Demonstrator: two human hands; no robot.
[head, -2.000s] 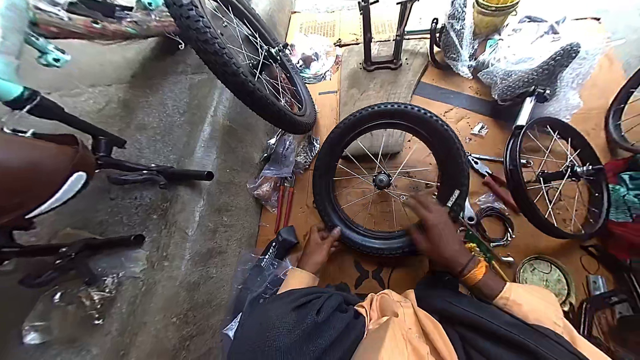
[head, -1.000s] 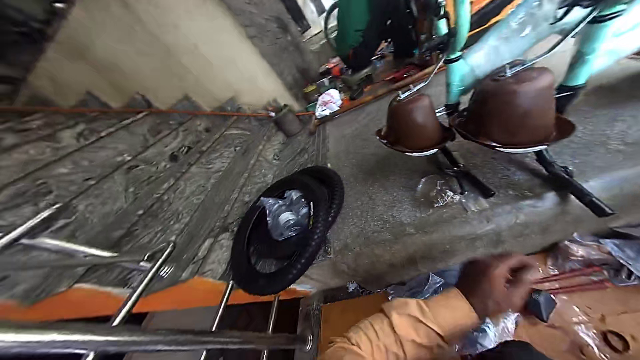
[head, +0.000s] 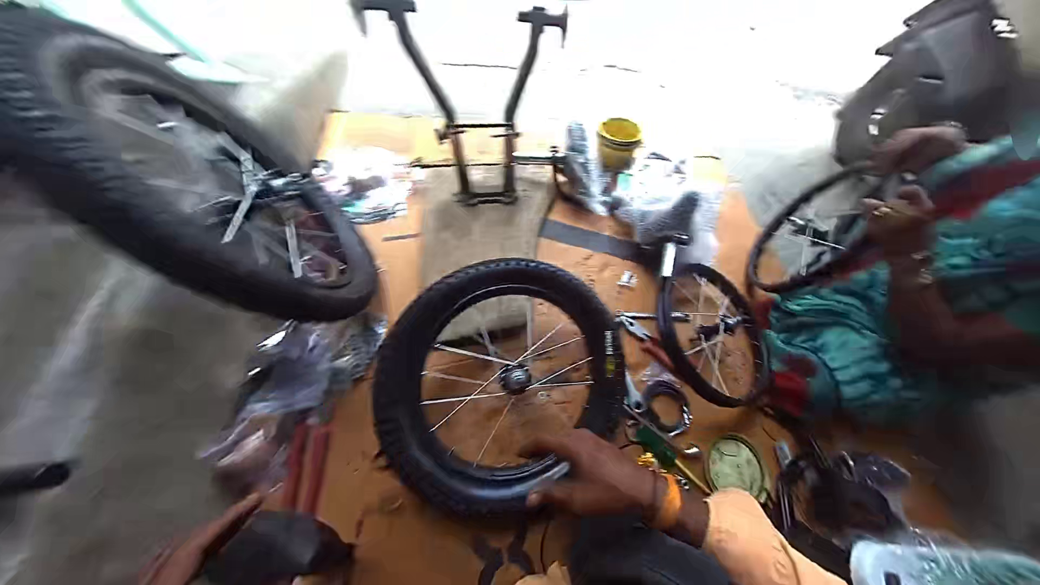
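A spoked bicycle wheel (head: 515,379) with a black knobby tyre (head: 406,463) lies flat before me. At its lower right edge, my right hand (head: 589,475) is closed around a small shiny metal tool (head: 552,475), close against the rim and tyre; blur hides the tool's exact kind. My left hand (head: 199,544) is low at the left, away from the wheel, beside a blurred black object (head: 276,546). Whether it grips that object is unclear. Two red rods (head: 307,467) lie just above the black object. Pliers with red handles (head: 650,341) lie right of the wheel.
A large wheel (head: 260,187) leans in at upper left. A black fork (head: 485,162) lies beyond my wheel. To the right are a smaller wheel (head: 715,335), a cable coil (head: 666,406) and a round tin (head: 737,467). At far right, another person's hands (head: 906,179) hold a rim (head: 764,244).
The view swung left and came back. My left hand, at the tyre's lower left edge two seconds ago, is now farther left beside the black object. Another person's hands now show at right.
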